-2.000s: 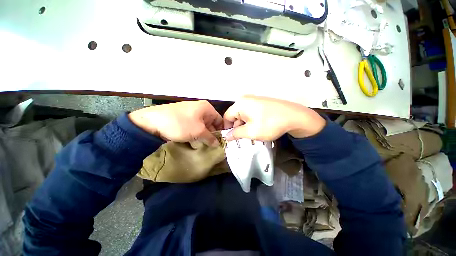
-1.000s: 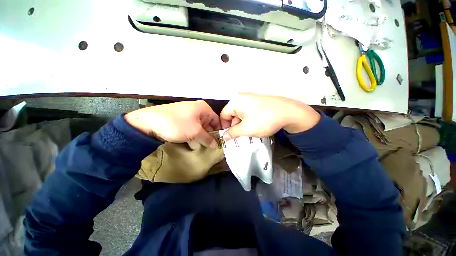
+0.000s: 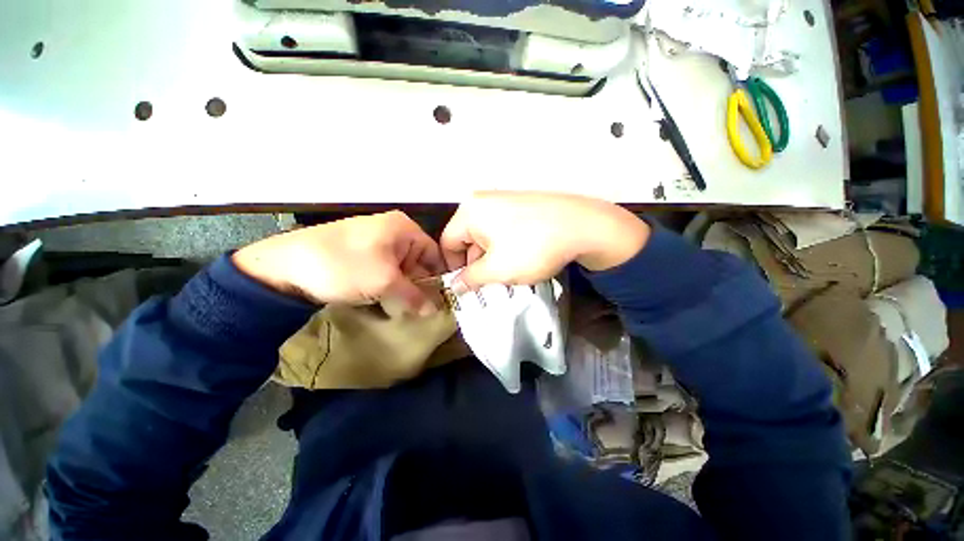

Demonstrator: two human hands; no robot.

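Note:
My left hand (image 3: 354, 259) is shut on the khaki garment (image 3: 370, 343), which hangs below it over my lap. My right hand (image 3: 534, 238) is shut on the white test scrap (image 3: 507, 328), which hangs down with small dark stitched marks on it. Both hands are close together just below the table's front edge. The garment and the scrap meet between my fingertips. The fingers hide the pinched edges.
The white table (image 3: 317, 159) has small dark holes. The pale machine base (image 3: 423, 53) is at the back. Black snips or tweezers (image 3: 677, 132) and scissors (image 3: 748, 127) lie at right. Khaki bundles (image 3: 825, 306) are at lower right, greyish cloth (image 3: 74, 359) at left.
The table and machine have shifted left and slightly up in view, and the hands a little left. Both hands keep their hold on the garment and the scrap.

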